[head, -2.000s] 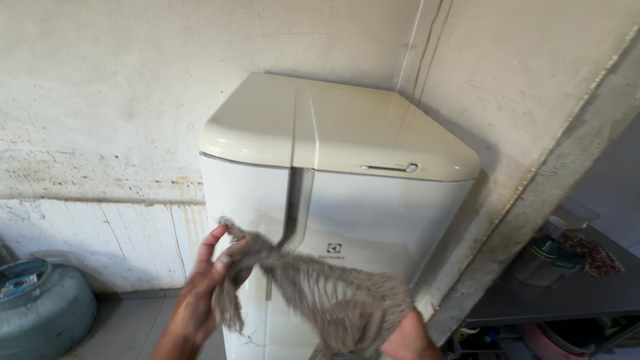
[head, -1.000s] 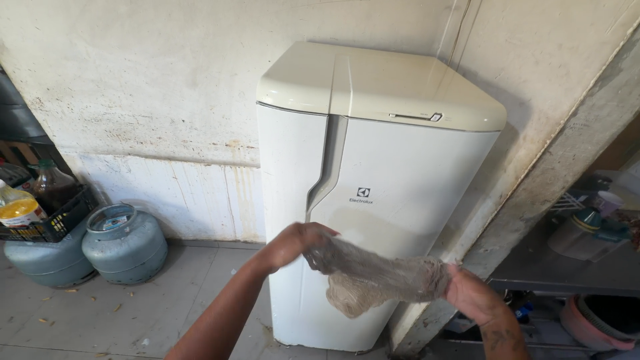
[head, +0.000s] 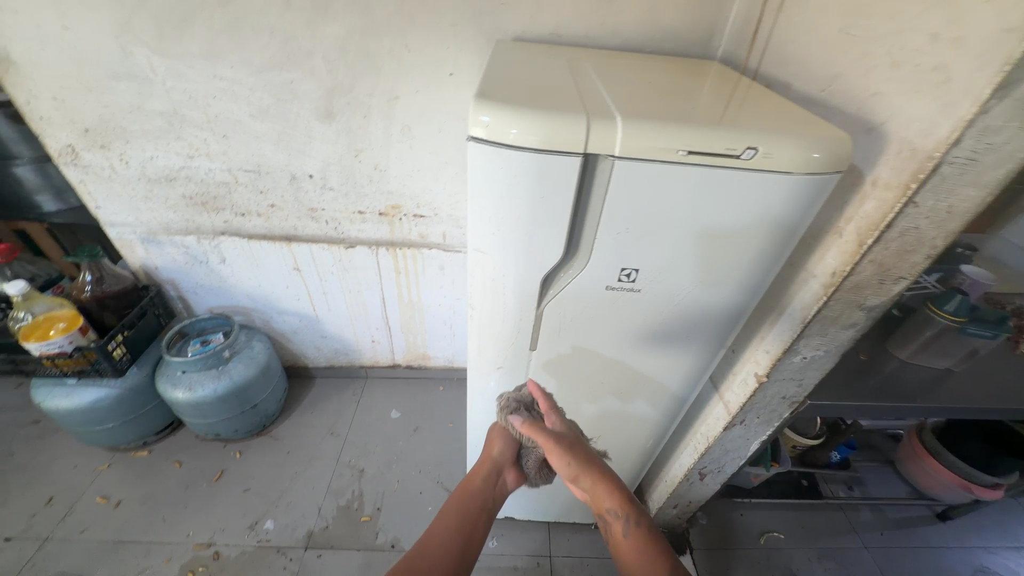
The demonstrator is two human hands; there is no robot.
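Note:
A grey-brown cloth (head: 538, 464) is bunched up between my two hands, in front of the lower door of a white Electrolux refrigerator (head: 680, 232). My left hand (head: 504, 454) grips the bundle from the left and below. From the right, my right hand (head: 556, 432) presses on it, with the fingers pointing up. The refrigerator's door is closed, and its recessed grey handle (head: 582, 216) lies above my hands. A cream-coloured top (head: 664, 104) covers the appliance. Whether the cloth touches the door cannot be told.
Two blue gas cylinders (head: 222, 384) stand on the tiled floor at the left. A black plastic crate (head: 132, 332) with bottles rests above the farther one. Right of the refrigerator, a concrete pillar edge (head: 840, 336) borders a metal table (head: 864, 384) with a pink basin (head: 920, 464) below.
The cloth was stretched out between my hands earlier; now it is gathered into a bundle. My hands have come together around it.

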